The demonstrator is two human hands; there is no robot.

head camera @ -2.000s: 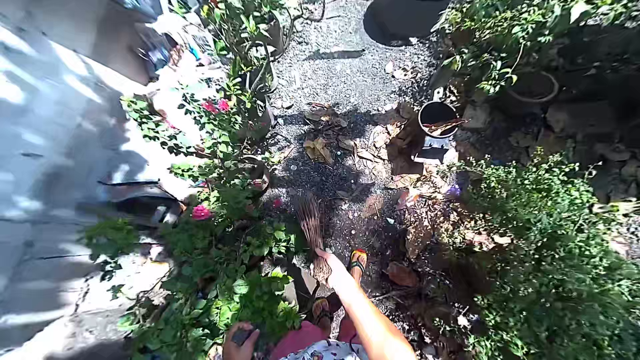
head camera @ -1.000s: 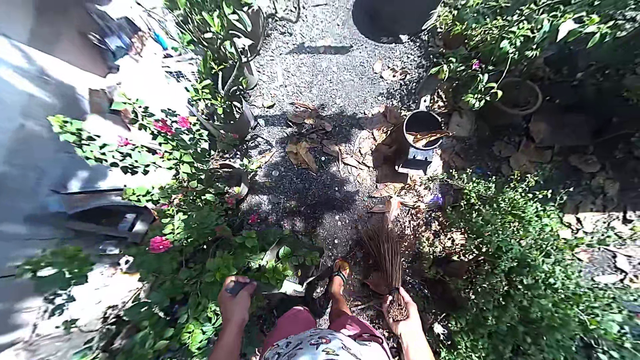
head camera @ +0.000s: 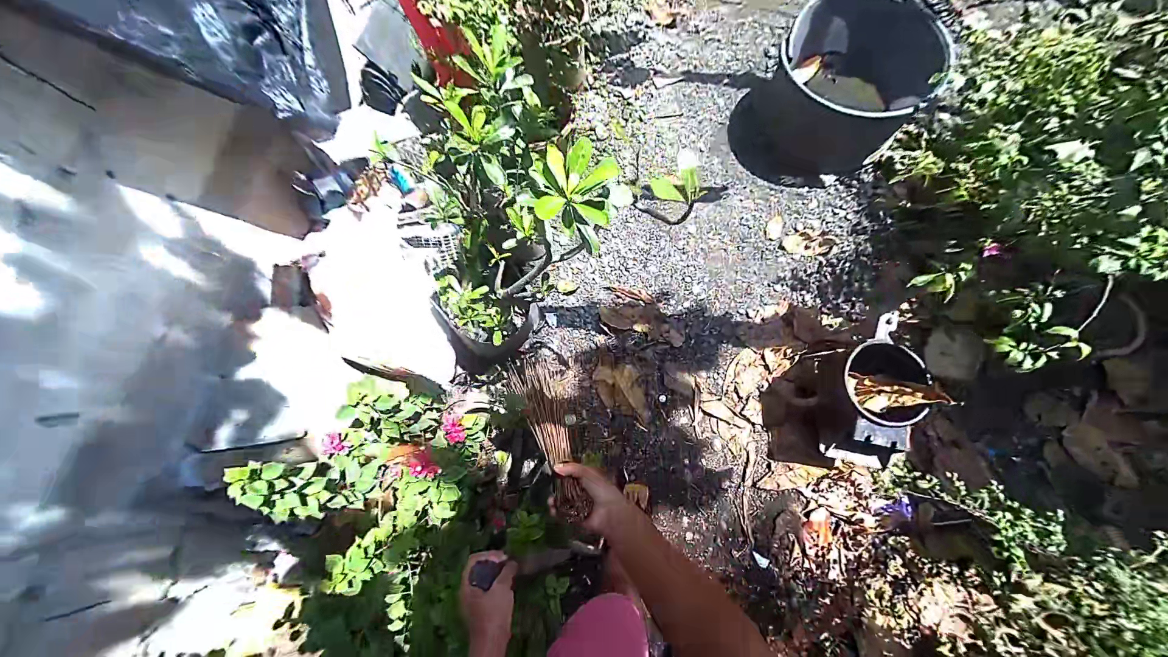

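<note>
My right hand (head camera: 593,500) grips the bound end of a stick broom (head camera: 547,415), whose bristles point up and slightly left over the ground beside the potted plants. Below and to the left, my left hand (head camera: 488,589) is closed around a small dark object (head camera: 485,573) that I cannot identify. Dry brown leaves (head camera: 622,388) lie on the gravel just right of the bristles. Farther right stands a small container (head camera: 887,383) with dry leaves in it, its handle pointing up.
A large dark bucket (head camera: 867,59) stands at the upper right. Potted plants (head camera: 493,342) and a pink-flowering bush (head camera: 392,493) line the left side, near a pale wall (head camera: 137,365). Leafy shrubs (head camera: 1077,146) border the right. Gravel ground (head camera: 675,237) runs between them.
The broom in my right hand has swung from the right side, where it was one second ago, across to the left by the pots. The view has shifted forward, showing the whole bucket opening.
</note>
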